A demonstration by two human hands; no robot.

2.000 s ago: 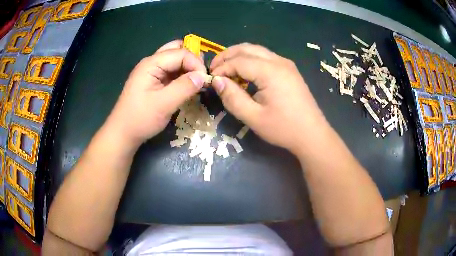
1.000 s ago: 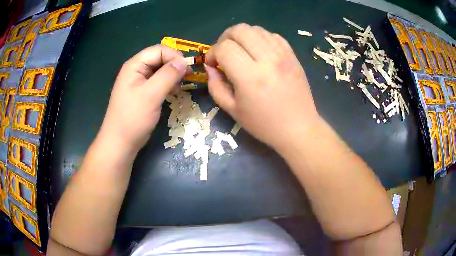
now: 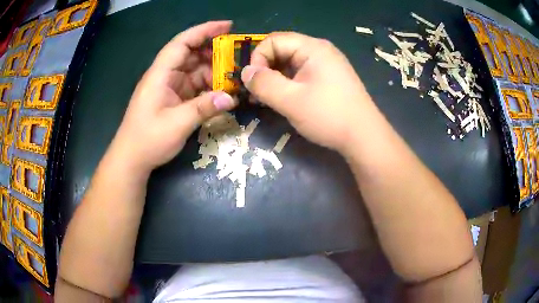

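Observation:
A yellow-orange housing is held upright above the bench at the top centre, its right part hidden by my right hand. My left hand grips its left edge, thumb below and fingers behind. My right hand has thumb and index finger at the housing's window, against a narrow dark piece; whether it pinches the piece or presses it is hard to tell. A pile of cream strips lies on the bench just below the hands.
A scattered pile of cream strips and black bits lies at the right. Trays of yellow housings stand at the left and right. An open cardboard box is below right. The dark bench has a pale rail behind.
The housing has turned to face me and my left hand now holds its left edge. The cream strip seen at my left fingertips no longer shows. My right fingertips are at the window.

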